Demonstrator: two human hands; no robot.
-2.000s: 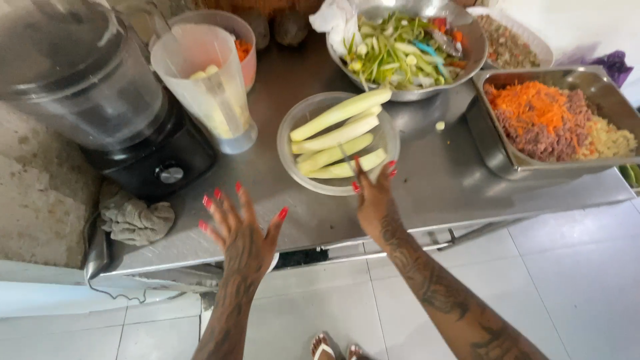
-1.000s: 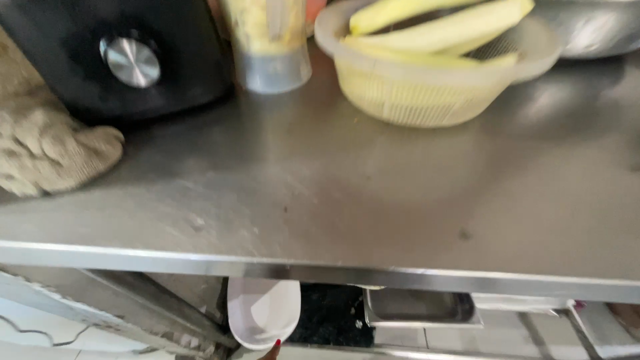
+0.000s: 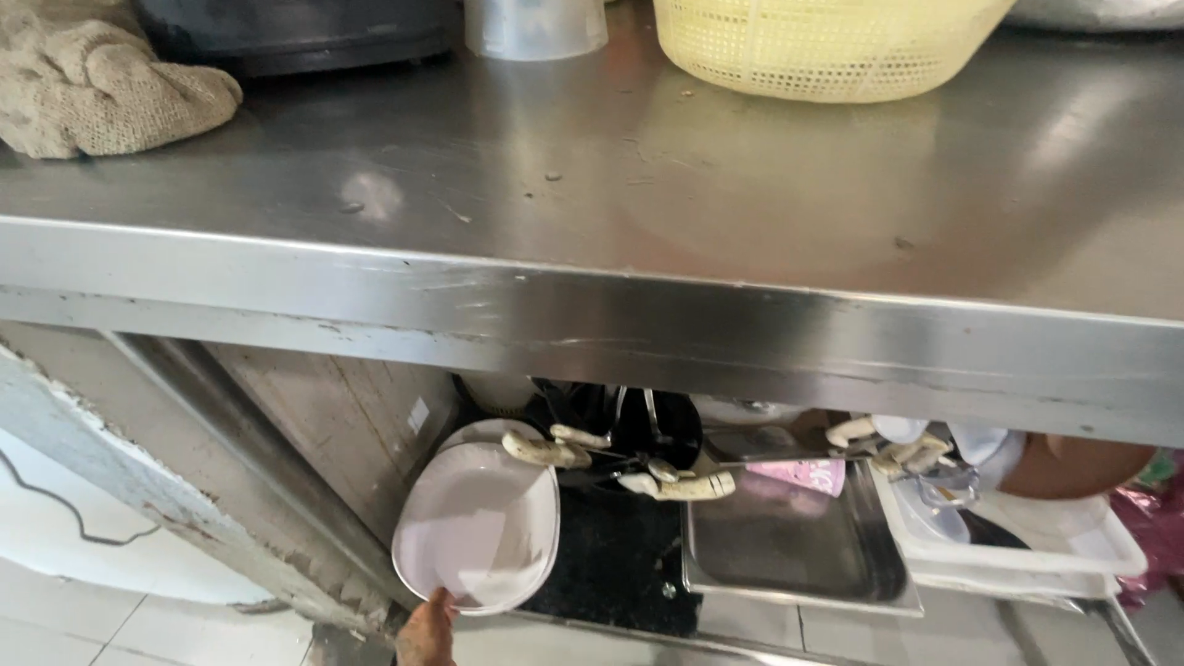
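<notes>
My left hand (image 3: 427, 634) is at the bottom edge, its thumb over the near rim of a white oval bowl (image 3: 481, 536) on the lower shelf; the fingers under the rim are hidden. That bowl seems to sit on other white dishes. Out of view is my right hand. Beside the bowl lie utensils with pale handles (image 3: 680, 485) and a dark board (image 3: 610, 564). On the steel table (image 3: 573, 203) above stand a pale yellow perforated basket (image 3: 823, 46), the base of a translucent jug (image 3: 536, 28) and a black appliance base (image 3: 296, 32).
The table's front edge (image 3: 647, 314) overhangs the shelf. A shallow steel tray (image 3: 795, 546), a pink item (image 3: 800, 474) and a white tub (image 3: 1054, 536) with utensils are at the right below. A metal leg (image 3: 250, 444) stands left of the bowl. A burlap cloth (image 3: 111, 92) lies at the table's upper left.
The view has tipped down and closer to the table's front edge. My right hand, seen earlier over the basket of peeled vegetables, is out of view. My left hand has gone down to the white bowl.
</notes>
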